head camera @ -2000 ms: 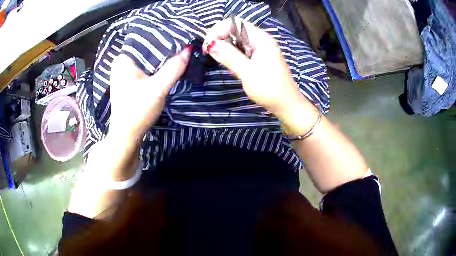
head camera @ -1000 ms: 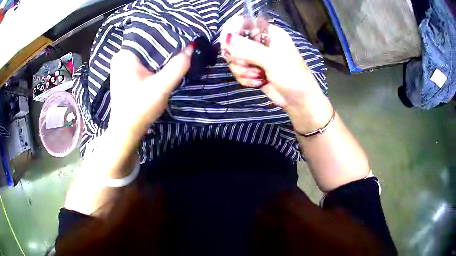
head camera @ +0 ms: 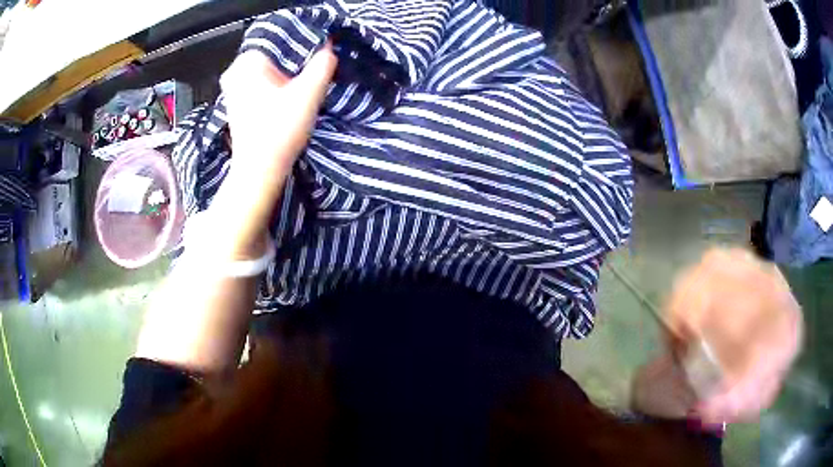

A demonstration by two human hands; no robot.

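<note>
The navy and white striped garment (head camera: pixel 475 146) lies bunched over my lap. My left hand (head camera: pixel 274 105) pinches its upper left part beside a solid dark piece (head camera: pixel 361 68), thumb on top; the fingers underneath are hidden by cloth. My right hand (head camera: pixel 735 324) is off the garment, over the floor at the lower right, and strongly blurred. A pale glint and a thin dark line show at its left side; whether it holds the scissors I cannot tell.
A pink basket (head camera: pixel 137 210) with scraps stands at the left, below a tray of spools (head camera: pixel 137 119). A white table (head camera: pixel 82 41) edges the upper left. A grey-brown board with a blue edge (head camera: pixel 726 91) and denim (head camera: pixel 817 182) are at the right.
My right hand has left the dark piece and swung far down to the right. My left hand has moved slightly up with the cloth. More of the garment's striped right side shows.
</note>
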